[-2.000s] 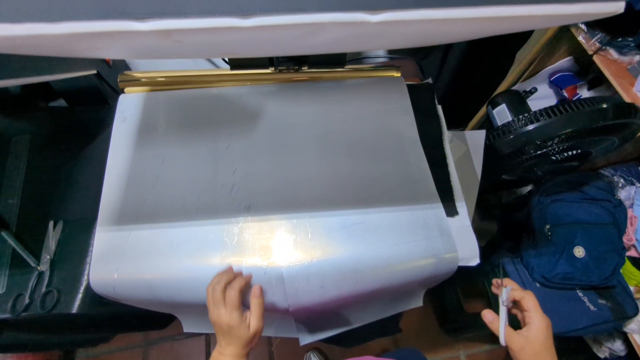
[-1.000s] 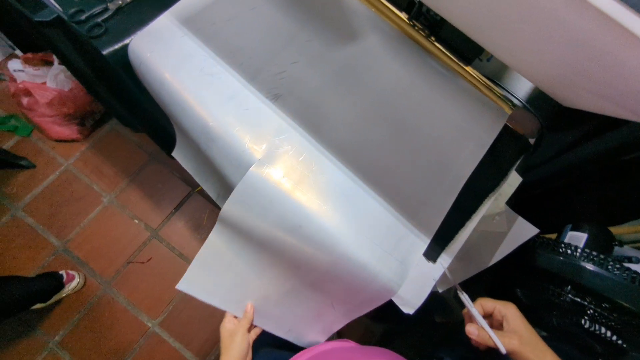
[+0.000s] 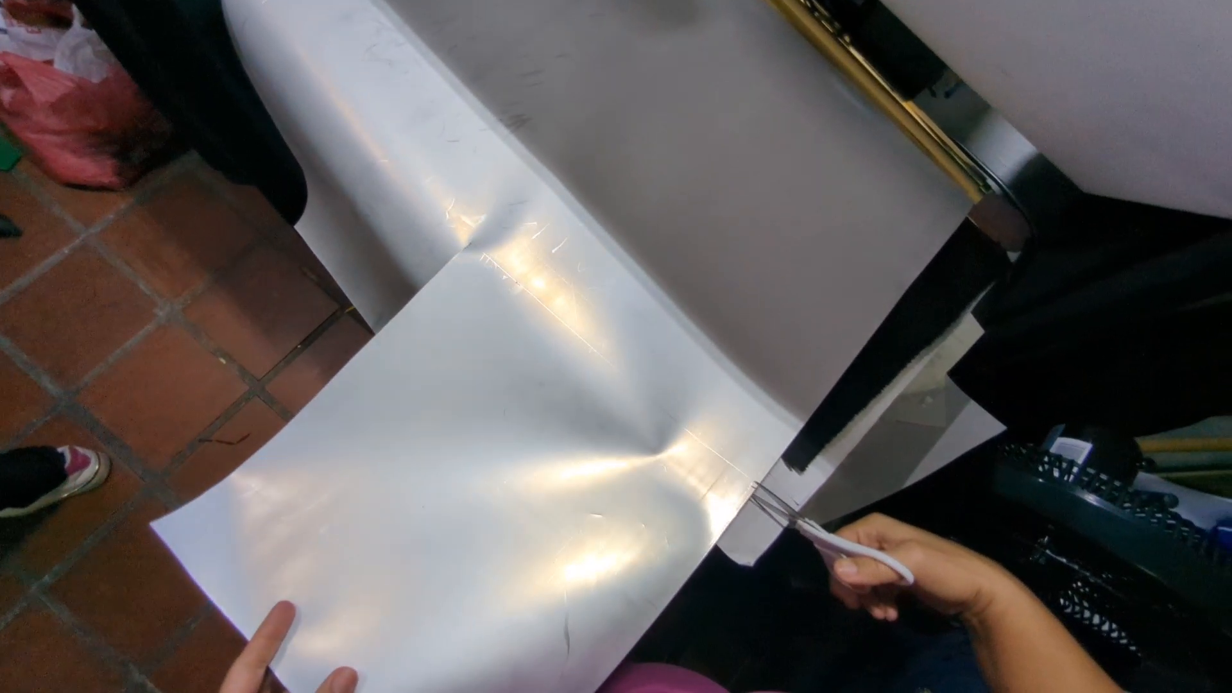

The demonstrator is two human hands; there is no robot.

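Observation:
A large glossy silver-grey sheet [image 3: 414,433] hangs off a padded work surface, with a slit at its middle edge and creases that catch the light. At the bottom left, my left hand [image 3: 279,654] is at the sheet's lower edge, a finger and the thumb on its face; the rest of the hand is cut off or hidden. My right hand [image 3: 905,568] holds scissors with pale handles [image 3: 852,549], their blades at the sheet's right edge. Beside the blades a white strip of material [image 3: 756,534] sticks out, below a black fabric edge [image 3: 895,356].
A gold-coloured bar [image 3: 876,91] runs along the far side of the surface. A black fan [image 3: 1107,520] stands at the right. At the upper left, a red plastic bag [image 3: 87,115] lies on the tiled floor [image 3: 125,385]. Another person's shoe [image 3: 82,472] shows at the left.
The view has turned and come closer. My left hand has gone to the sheet's lower corner area. The scissors in my right hand, away from the sheet two seconds ago, are now at its edge.

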